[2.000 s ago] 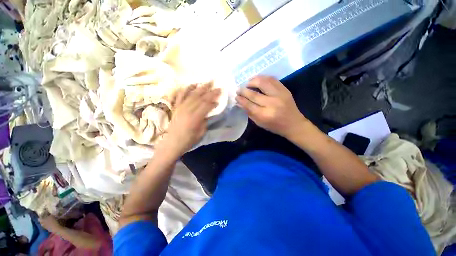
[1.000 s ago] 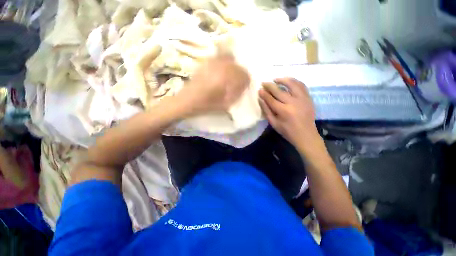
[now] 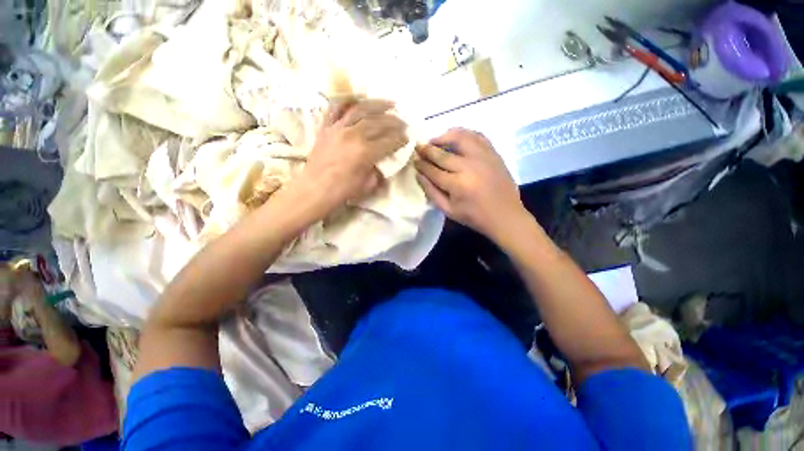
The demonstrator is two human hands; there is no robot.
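Note:
A large crumpled heap of cream cloth [image 3: 203,114] covers the left and middle of the white machine table. My left hand [image 3: 357,145] lies on the heap with its fingers bent over the cloth; its fingertips are washed out by glare. My right hand [image 3: 463,176] is at the heap's right edge, thumb and fingers closed on the cloth edge [image 3: 414,176]. The cloth hangs over the table's front edge toward my lap. A tan block [image 3: 485,77] sits on the machine bed beyond my right hand.
A ruler scale [image 3: 608,123] runs along the front edge at right. Snips with red-orange and blue handles [image 3: 652,62] lie beside a purple-topped container [image 3: 740,48]. Scraps hang below. White paper [image 3: 614,286] and cream cloth lie lower right. A person in a reddish top [image 3: 57,388] is lower left.
The camera view has shifted and turned. My left hand, blurred over the cloth a second ago, now rests on it. My right hand stays at the cloth's right edge.

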